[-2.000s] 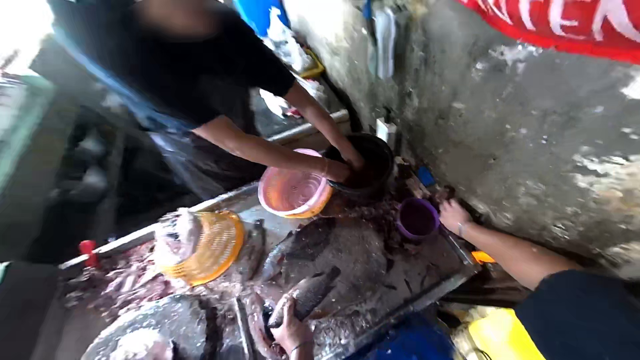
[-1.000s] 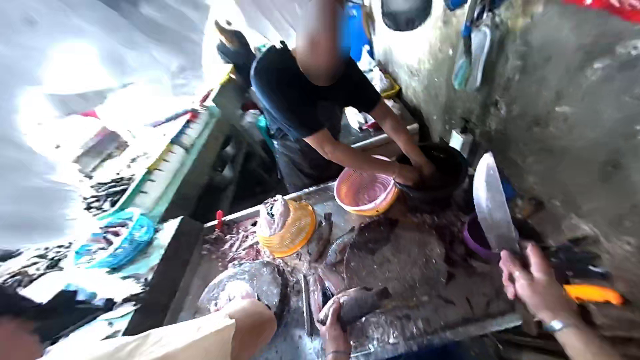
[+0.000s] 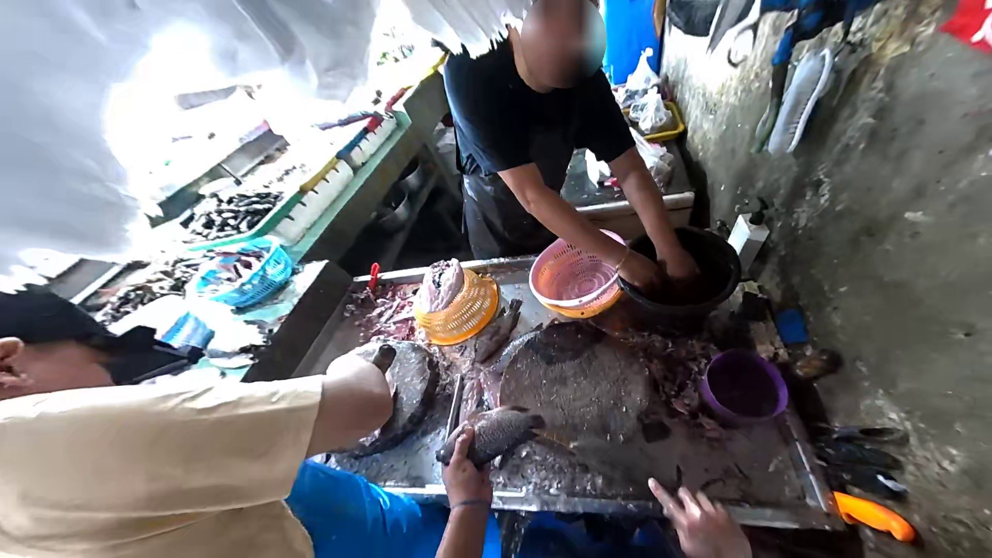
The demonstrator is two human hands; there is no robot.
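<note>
My left hand (image 3: 467,474) grips a whole dark, scaly fish (image 3: 494,435) near its head, over the front of the metal table. To the right, at the front edge, is my right hand (image 3: 700,521) with its index finger stretched out; a thin dark line shows by the fingers, and whether it is the knife seen edge-on cannot be told. A round chopping block (image 3: 577,384) lies just beyond the fish. Another fish (image 3: 498,332) rests between that block and an upturned orange basket (image 3: 465,310).
Across the table (image 3: 810,465), a person (image 3: 535,139) has both hands in a black tub (image 3: 717,291). A pink basket (image 3: 562,271) stands beside it. A second person (image 3: 178,457) reaches in from the left over another block (image 3: 407,395). Right: purple bucket (image 3: 744,387), orange handle (image 3: 874,515).
My right hand was by the purple bucket, then held up a broad-bladed knife; now it is lower, at the front edge. My left hand keeps hold of the fish. The view has shifted.
</note>
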